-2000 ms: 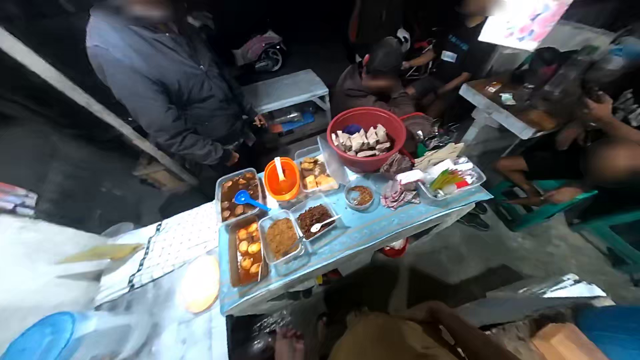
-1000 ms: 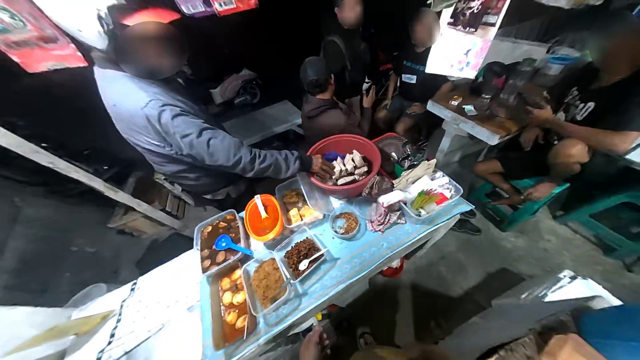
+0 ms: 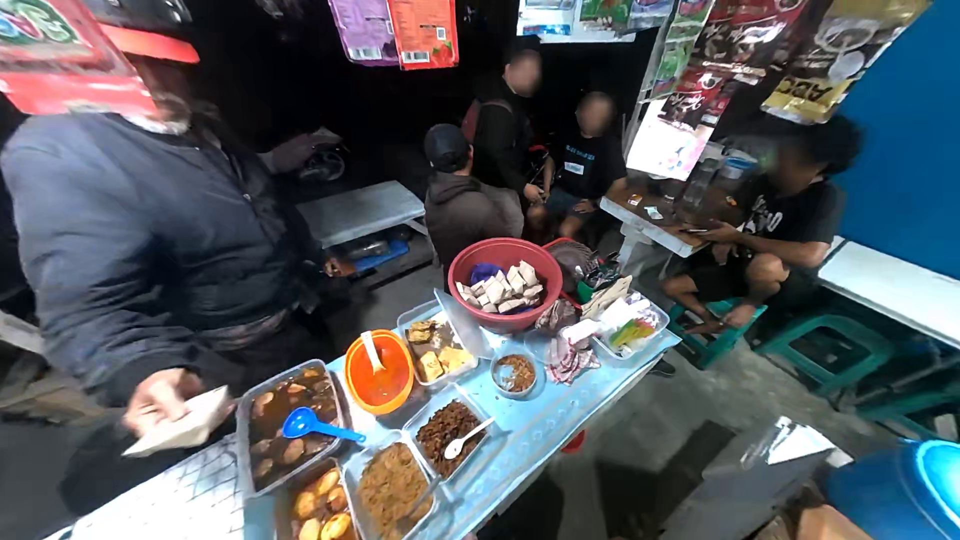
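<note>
Neither my left hand nor my right hand shows in the head view. Nearest to me on the blue-covered table are a tub of shredded food, a tub of dark brown food with a white spoon and a tub of eggs in sauce. Behind them stand a tub of brown stew with a blue ladle across it, and an orange bowl of red sauce. A red basin holds paper-wrapped packets. Across the table, a person's hand holds a pale wrapped packet.
Sachets hang overhead. A round container, a tub with fried pieces and a tub with packaged items stand on the table. Several people sit or stand beyond, near a wooden table. A blue drum is at lower right.
The person across has moved a hand from the red basin to the left and now holds a wrapped packet. A hand near the table's front edge has left view. The view has shifted closer.
</note>
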